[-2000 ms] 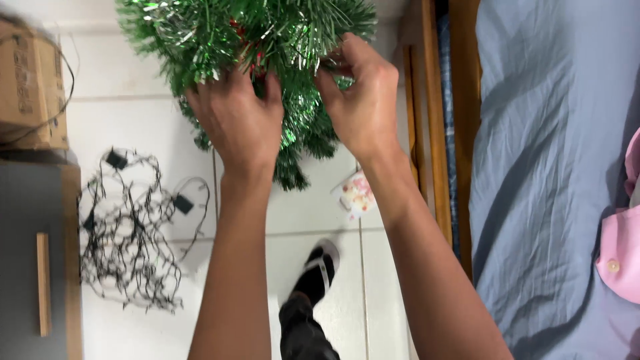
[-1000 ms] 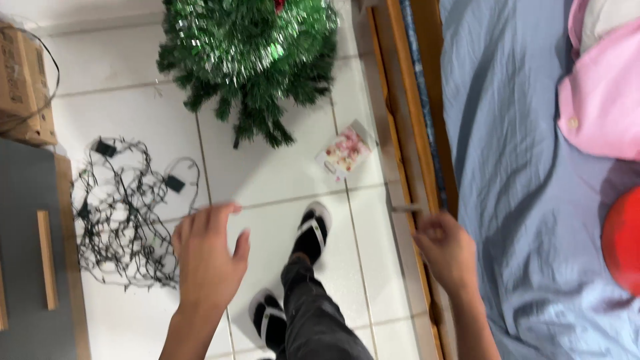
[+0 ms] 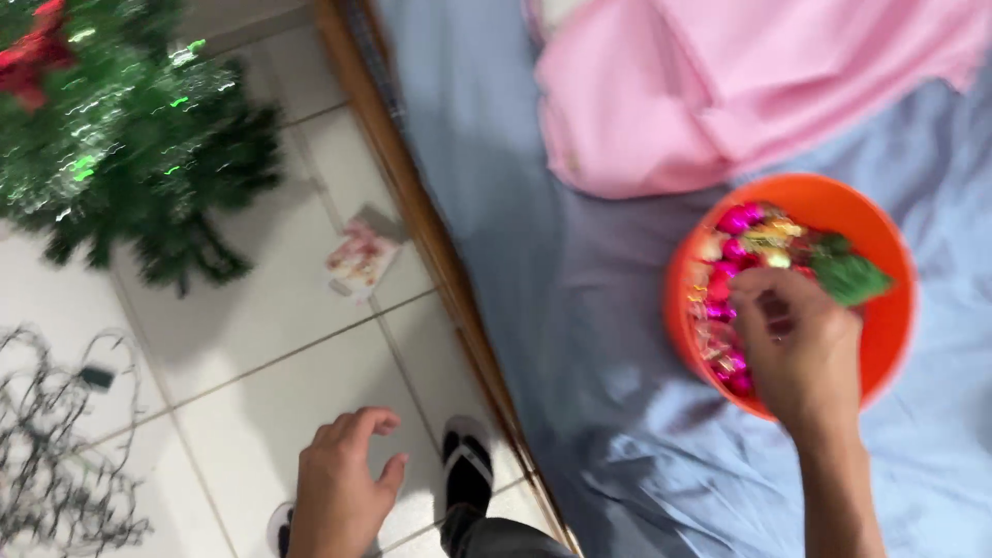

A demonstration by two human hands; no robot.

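My right hand [image 3: 806, 341] reaches into an orange bucket [image 3: 891, 256] on the bed, over small shiny Christmas ornaments [image 3: 717, 291] in magenta, red and gold. A green leaf-like decoration [image 3: 852, 275] lies beside its fingers. The view is blurred, and whether the fingers hold an ornament cannot be told. Above the floor, my left hand [image 3: 349, 473] is empty, its thumb and fingers apart. The artificial Christmas tree [image 3: 147, 139], with silvery-green tinsel and a red bow [image 3: 35, 58], stands at the upper left.
Tangled string lights [image 3: 46, 457] lie on the tiled floor at left. A printed packet [image 3: 363, 260] lies near the wooden bed frame [image 3: 434, 240]. Pink cloth [image 3: 659, 101] rests on the blue bedsheet [image 3: 573, 333]. My feet in flip-flops [image 3: 467, 465] are beside the bed.
Both hands were at the tree two seconds ago and have left it. My right hand has moved over the bed into the orange bucket. The view has swung right.
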